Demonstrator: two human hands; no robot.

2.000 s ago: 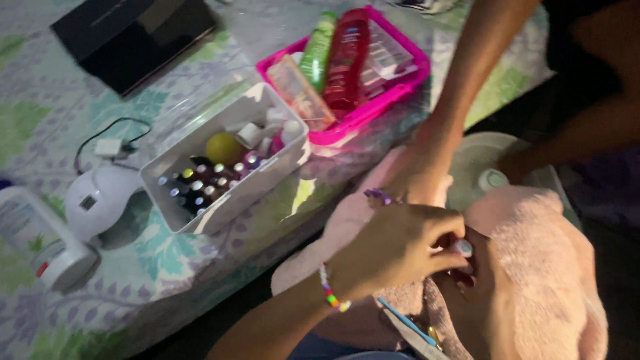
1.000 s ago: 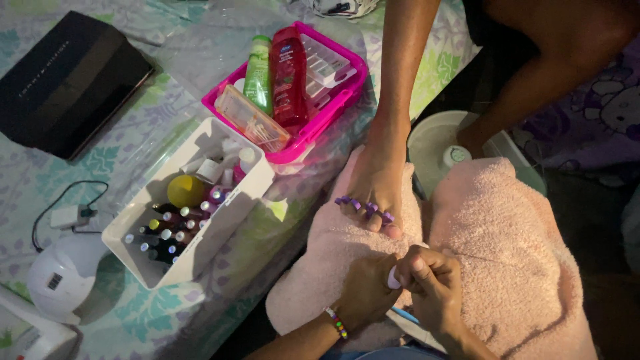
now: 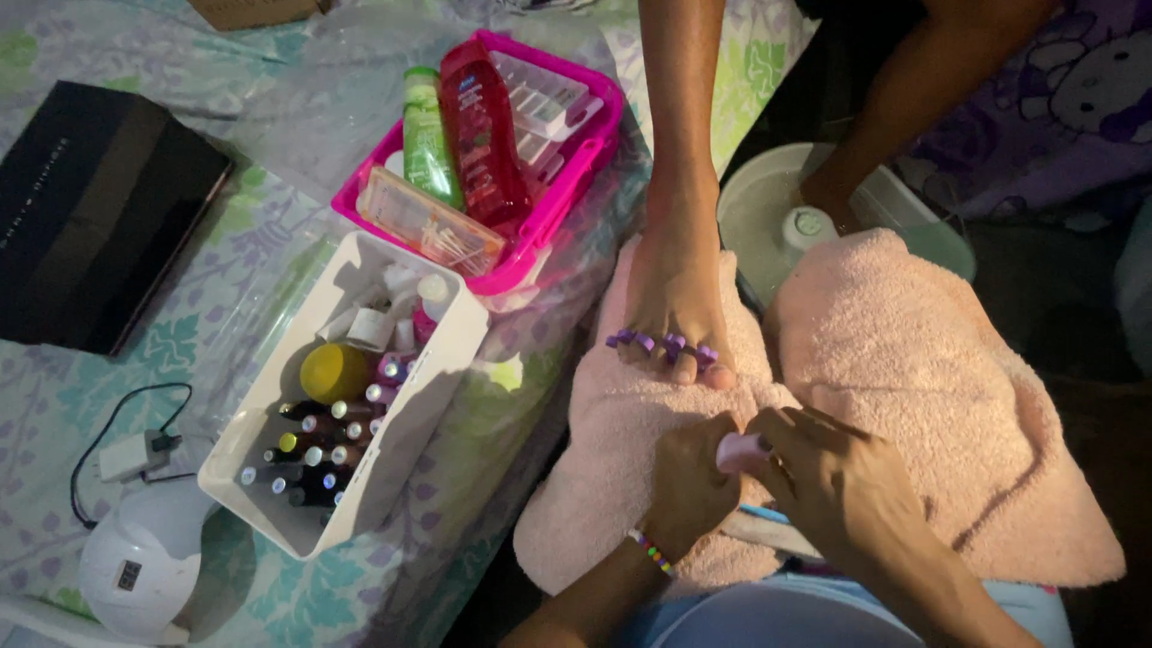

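Note:
Below another person's foot (image 3: 675, 270), my left hand (image 3: 688, 490) grips a small pale pink bottle (image 3: 740, 452). My right hand (image 3: 832, 468) meets it at the bottle's right end; its fingertips are bent, and whether they hold a cap or brush is unclear. A purple toe separator (image 3: 666, 346) sits between the toes of the foot, which rests on a pink towel (image 3: 909, 360) over my lap. Under my hands a slim blue and pale item (image 3: 765, 522) lies partly hidden. A bead bracelet (image 3: 650, 551) circles my left wrist.
To the left, a white bin (image 3: 409, 432) holds several nail polish bottles. Beyond it, a pink basket (image 3: 576, 193) carries a red bottle (image 3: 486, 135) and a green bottle (image 3: 427, 139). A white nail lamp (image 3: 139, 558) and black box (image 3: 99, 216) lie on the bed. The other foot is in a water basin (image 3: 927, 229).
Two seconds ago my hands were close to the toes and partly covered them; now they are lower on the towel, around the pink bottle. The view has shifted.

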